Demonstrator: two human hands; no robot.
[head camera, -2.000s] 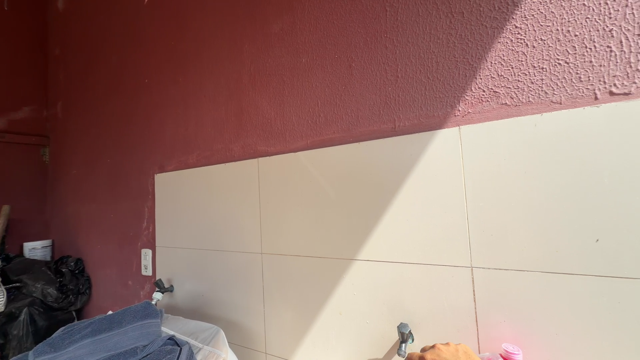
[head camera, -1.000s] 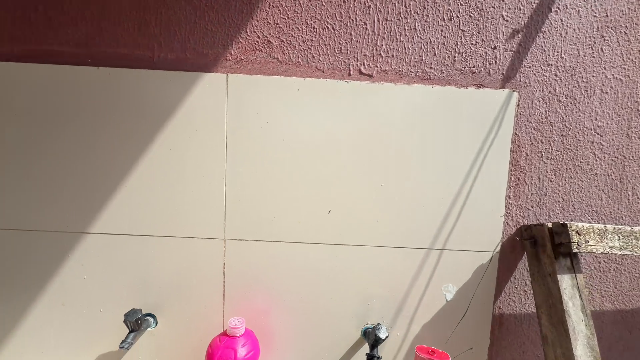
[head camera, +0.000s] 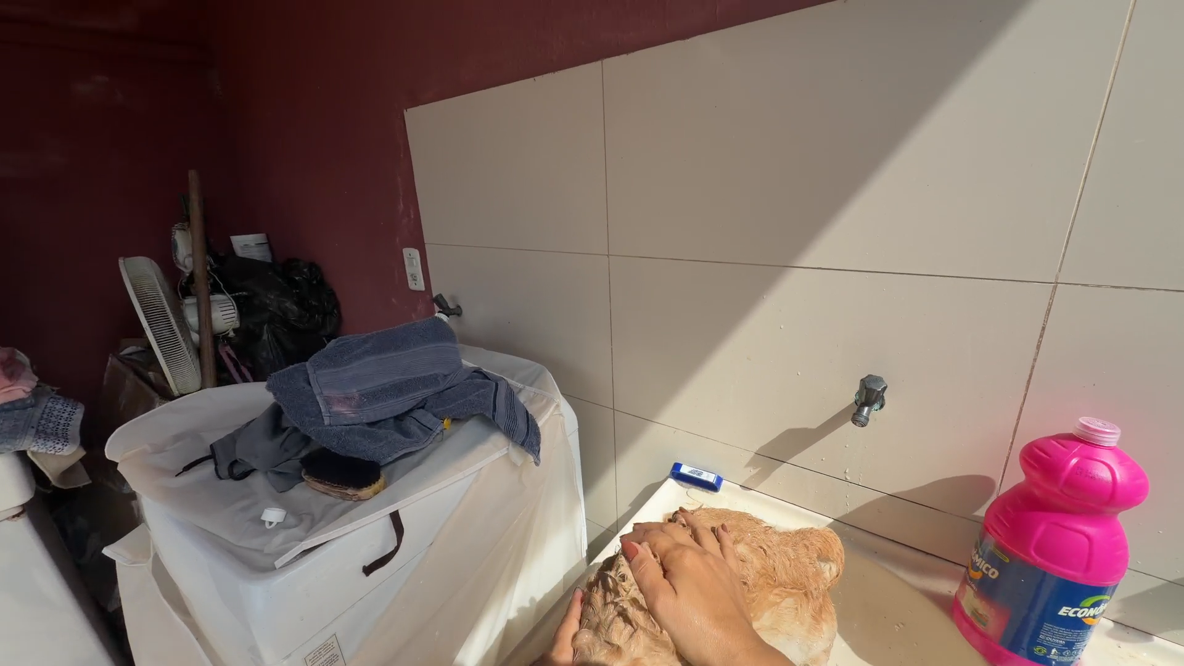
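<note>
A wet tan, long-furred thing (head camera: 777, 564), a plush toy or a small animal, I cannot tell which, lies in the pale sink (head camera: 888, 583) at the bottom centre. My right hand (head camera: 689, 583) rests palm down on its fur, fingers slightly spread and curved over it. Against its left side is my left hand (head camera: 566, 638), mostly out of view below, with only part of its fingers showing. Above the sink, drops fall from a dark tap (head camera: 869, 400) on the tiled wall. A blue block-shaped item (head camera: 696, 477) sits on the sink's back rim.
On the right rim stands a pink bottle (head camera: 1054, 546). At left, a covered white appliance (head camera: 370, 546) bears a blue-grey towel (head camera: 379, 379), a scrub brush (head camera: 342, 474) and a small white cap (head camera: 273, 517). A fan (head camera: 162, 324) and black bags (head camera: 291, 305) are behind.
The view has swung back left and down from the right-hand wall. Both hands on the wet fur now show; one second ago neither was in view.
</note>
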